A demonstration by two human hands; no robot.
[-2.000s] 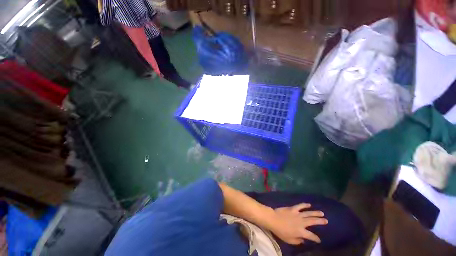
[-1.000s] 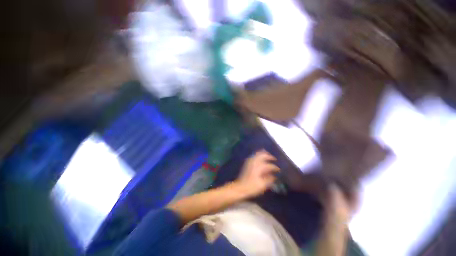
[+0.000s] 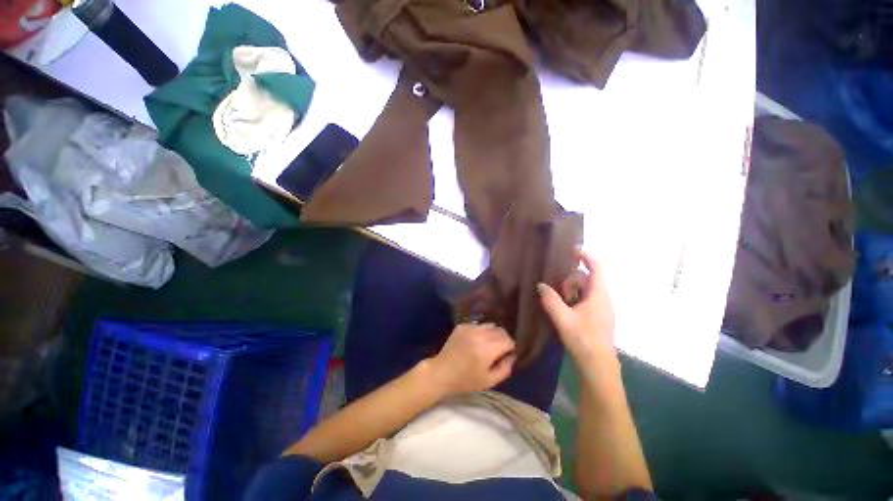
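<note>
A brown garment (image 3: 504, 147) lies on the white tabletop, and one long panel hangs over the near edge towards my lap. My right hand (image 3: 585, 305) pinches the folded end of this panel between thumb and fingers. My left hand (image 3: 473, 358) is curled at the panel's left side, over my lap; the fingers hide what, if anything, is in it. A small shiny spot shows just above my left hand. A second brown panel (image 3: 382, 171) with a small shiny ring lies to the left, partly over a black phone (image 3: 318, 161).
A green-and-cream cloth (image 3: 257, 103) and a dark flask (image 3: 125, 41) are at the table's left. Grey-white plastic bags (image 3: 132, 186) and a blue crate (image 3: 220, 391) stand left of the table. A white tub (image 3: 834, 357) of brown garments is at the right.
The view has swung right from the floor and crate to the table. My left hand has moved from my thigh to the garment. My right hand now holds the garment's folded end.
</note>
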